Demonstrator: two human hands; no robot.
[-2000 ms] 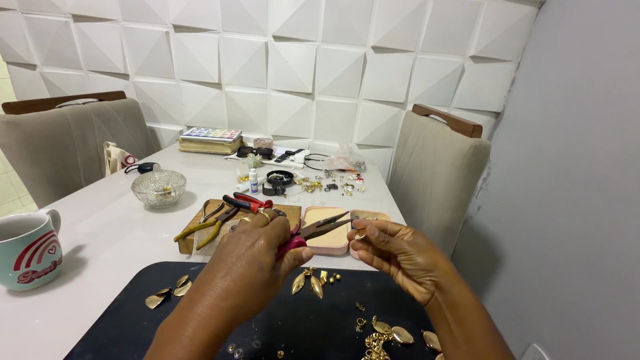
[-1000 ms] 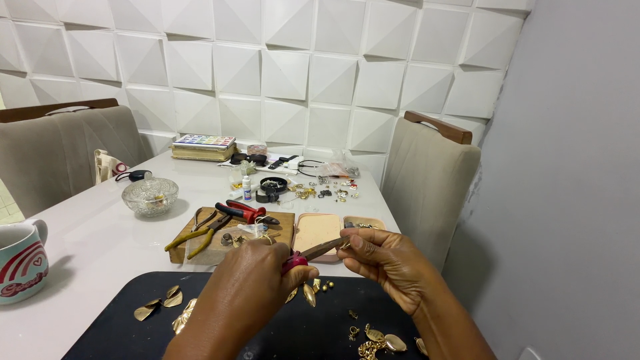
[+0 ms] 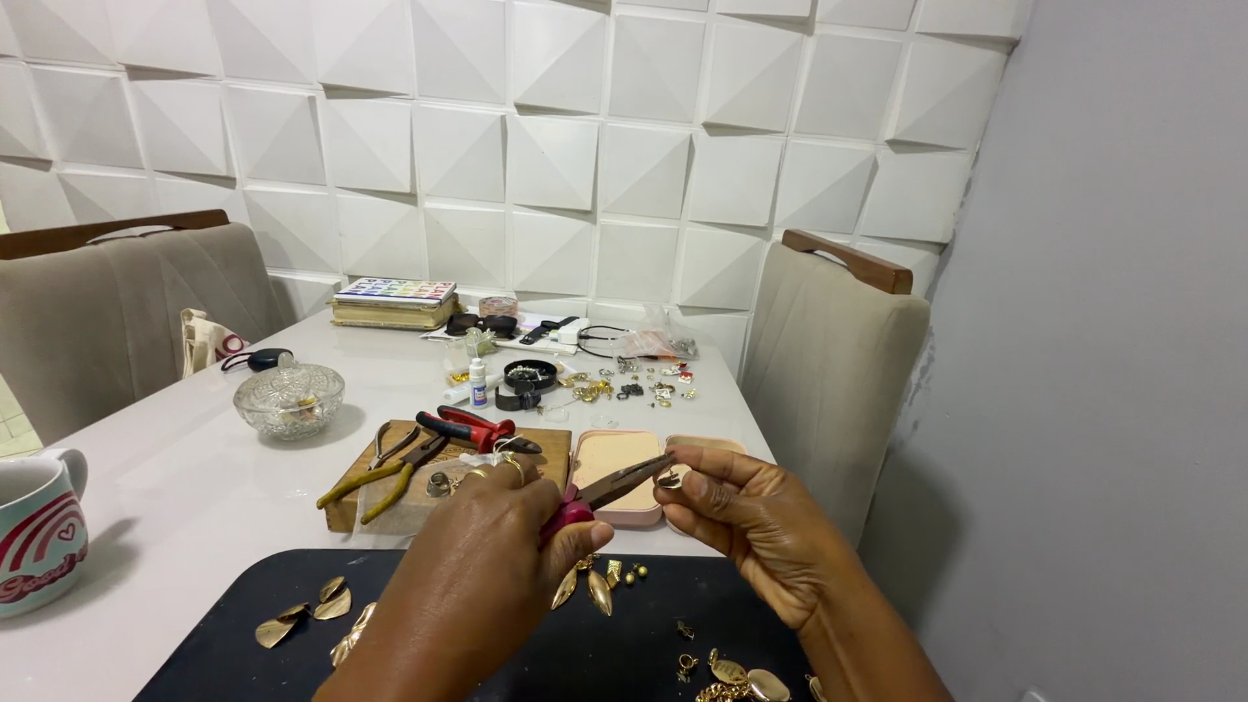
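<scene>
My left hand point(image 3: 487, 556) grips long-nose pliers point(image 3: 616, 485) by their pink-red handles, the jaws pointing to the upper right. The plier tips meet my right hand point(image 3: 751, 512), whose thumb and fingers pinch a small metal jewelry piece point(image 3: 670, 480). Whether the jaws are closed on that piece is too small to tell. Beneath my hands lies a black mat point(image 3: 585, 663) with gold leaf-shaped pieces point(image 3: 283, 626), gold drop pendants point(image 3: 599, 591), small gold beads point(image 3: 636, 573) and a gold chain with oval charms point(image 3: 746, 682).
Behind the mat, a wooden box point(image 3: 551, 453) bears red-and-black pliers point(image 3: 468, 427) and yellow-handled pliers point(image 3: 390, 487), beside a pink case point(image 3: 624, 517). A mug point(image 3: 39, 536) and a glass bowl point(image 3: 290, 405) stand left. Chairs point(image 3: 834, 361) flank the table; books point(image 3: 395, 307) lie farther back.
My right hand's fingertips and the plier tips, apart two seconds ago, are now together at the small piece. The pliers remain in my left hand.
</scene>
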